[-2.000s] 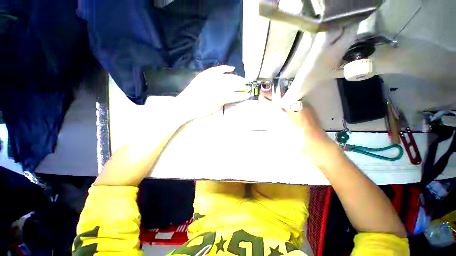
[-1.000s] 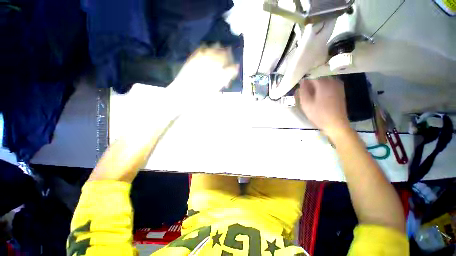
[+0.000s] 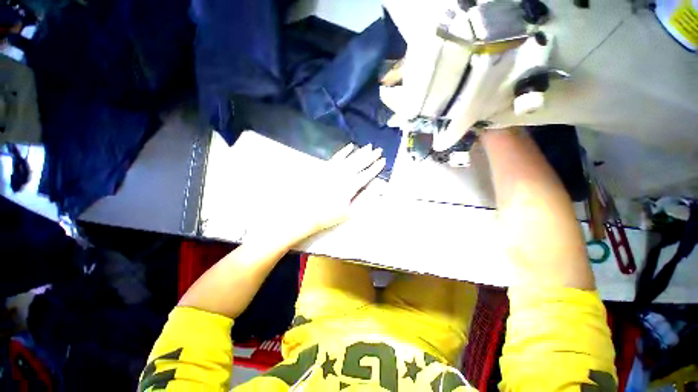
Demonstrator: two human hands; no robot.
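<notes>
Navy cloth (image 3: pixel 306 76) lies heaped behind and left of the needle area, with a flap reaching down beside the presser foot. My left hand (image 3: pixel 352 184) lies flat on the white table (image 3: pixel 428 230), fingers slightly apart, fingertips at the cloth's lower edge. My right hand (image 3: pixel 501 142) reaches under the arm of the off-white sewing machine (image 3: pixel 597 92); the wrist shows, most of the hand is hidden. A skin-coloured patch shows left of the machine head, beside the cloth. The presser foot (image 3: pixel 419 142) has a yellow-green spot; no cloth is clearly seen under it.
Right of my right forearm are a black rectangle (image 3: pixel 562 157), red-handled snips (image 3: pixel 621 249) and a green cord loop (image 3: pixel 598 251). A dark strap (image 3: pixel 662 256) lies at the far right. More navy cloth (image 3: pixel 99 115) hangs at the left. Red baskets (image 3: pixel 486 325) are under the table.
Both hands have left the needle area. My right hand has gone under the machine arm. My left hand has come down flat onto the table, and the navy cloth has shifted beside the needle.
</notes>
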